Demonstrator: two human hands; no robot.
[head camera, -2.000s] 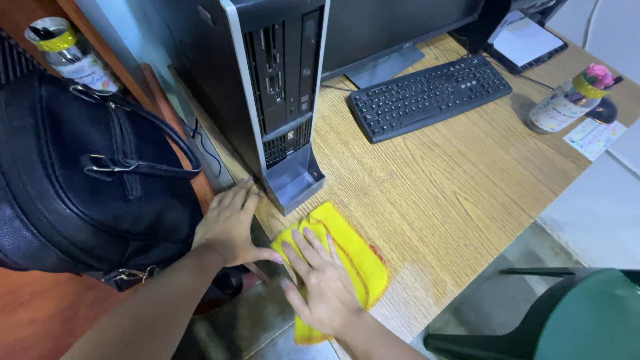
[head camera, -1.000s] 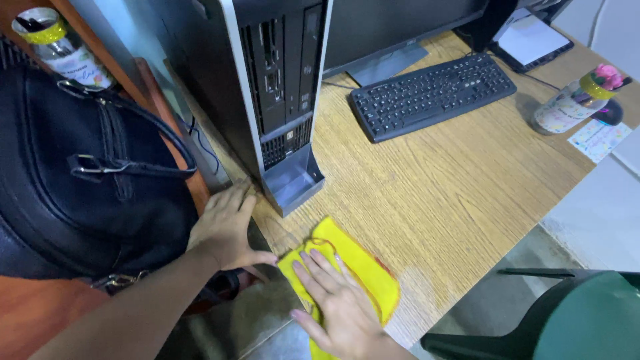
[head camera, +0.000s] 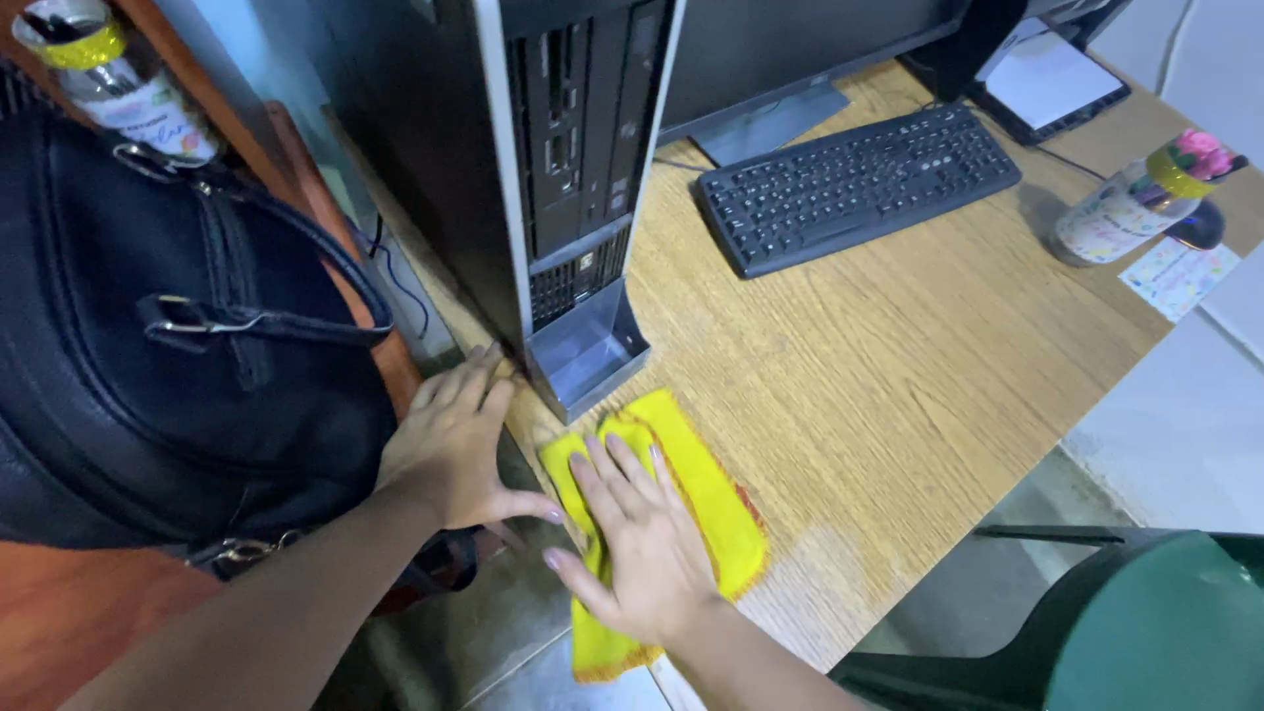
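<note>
My right hand (head camera: 642, 548) lies flat, palm down, on a yellow cloth (head camera: 726, 513) with orange stitched edges, at the near left corner of a wooden desk (head camera: 849, 395). Part of the cloth hangs past the desk's edge. My left hand (head camera: 459, 439) rests against the desk's left edge, fingers apart, beside the base of a black and silver computer tower (head camera: 583, 128); nothing shows in it, and its palm is hidden. The tower stands upright, with a grey tray-like bracket (head camera: 590, 360) at its foot, just beyond the cloth.
A black keyboard (head camera: 859, 188) lies before a monitor (head camera: 810, 49). A decorated jar (head camera: 1126, 212), a mouse (head camera: 1197, 225) and a paper-topped black item (head camera: 1052, 79) are at the right. A black handbag (head camera: 178, 395) and another jar (head camera: 133, 94) are left; a green chair (head camera: 1155, 622) stands near right.
My right hand and the yellow cloth have shifted a little over the desk corner, back toward the tower since one second ago. My left hand has stayed at the desk's left edge.
</note>
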